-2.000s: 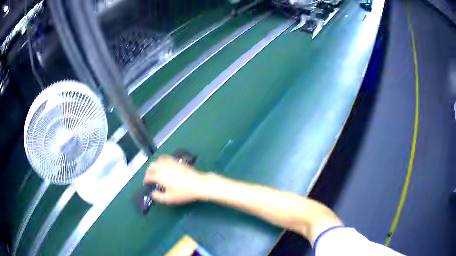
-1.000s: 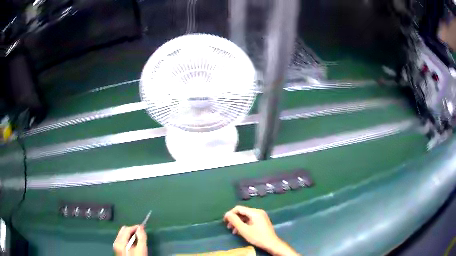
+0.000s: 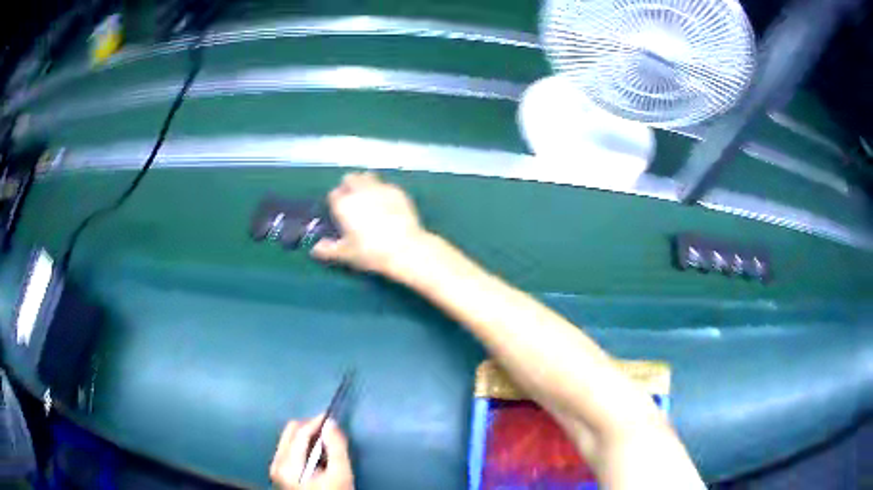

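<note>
My right hand (image 3: 373, 225) reaches across from the lower right, its thumb and fingers around the right end of a dark four-position housing (image 3: 279, 222) on the green bench. The hand hides that end; shiny fittings show at the left end. My left hand (image 3: 314, 457), at the bottom and partly cut off, holds slim tweezers (image 3: 335, 402) like a pen, tips up and blurred. A second dark housing (image 3: 723, 258) with bright fittings lies at the right. A blue bin (image 3: 479, 445) with a red mass of small parts sits under my right forearm, a tan strip along its far edge.
A white desk fan (image 3: 651, 57) stands at the back right beside a slanted grey post (image 3: 756, 105). Metal strips (image 3: 287, 151) run along the green bench. A black cable (image 3: 144, 177) crosses them at the left, above a dark object (image 3: 72, 330) at the left edge.
The view has swung from right to left. My right hand has let go of one housing, which now lies at the right, and has taken hold of the left one. My left hand still holds the tweezers.
</note>
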